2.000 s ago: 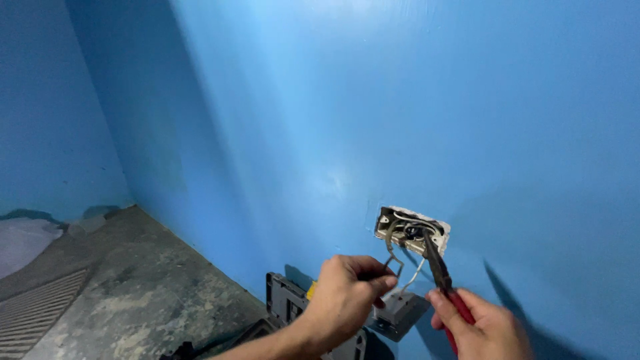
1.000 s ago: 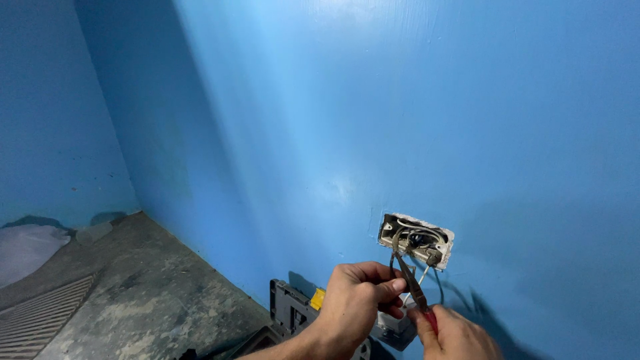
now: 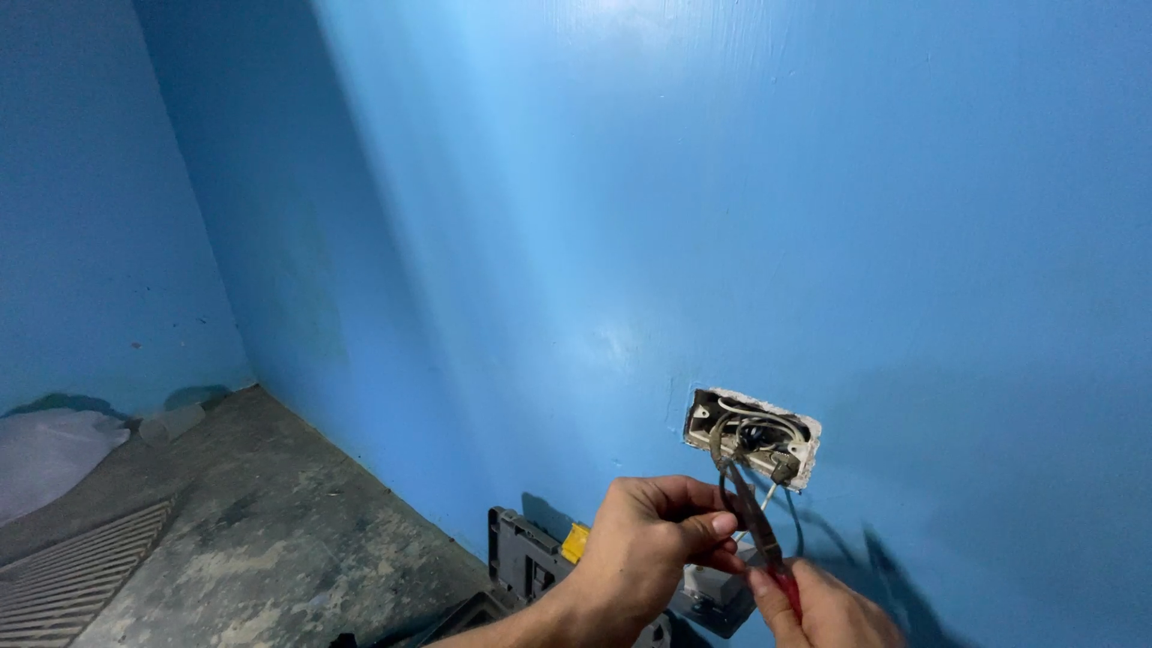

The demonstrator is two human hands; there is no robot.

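Observation:
Low in the blue wall is a recessed electrical box with several white and dark wires inside. My left hand pinches a dark wire that comes out of the box. Red-handled pliers are held in my right hand, their jaws at the dark wire just below the box opening; whether they grip it cannot be told. A white wire runs down from the box toward a grey electrical fitting, partly hidden behind my hands.
An open dark plastic case with a yellow item stands against the wall, below left. A slatted grate lies on the concrete floor. A pale plastic bag sits by the far left wall.
The pliers' jaws have moved from inside the box, two seconds ago, out and down to the dark wire beside my left hand. My left hand still pinches a wire.

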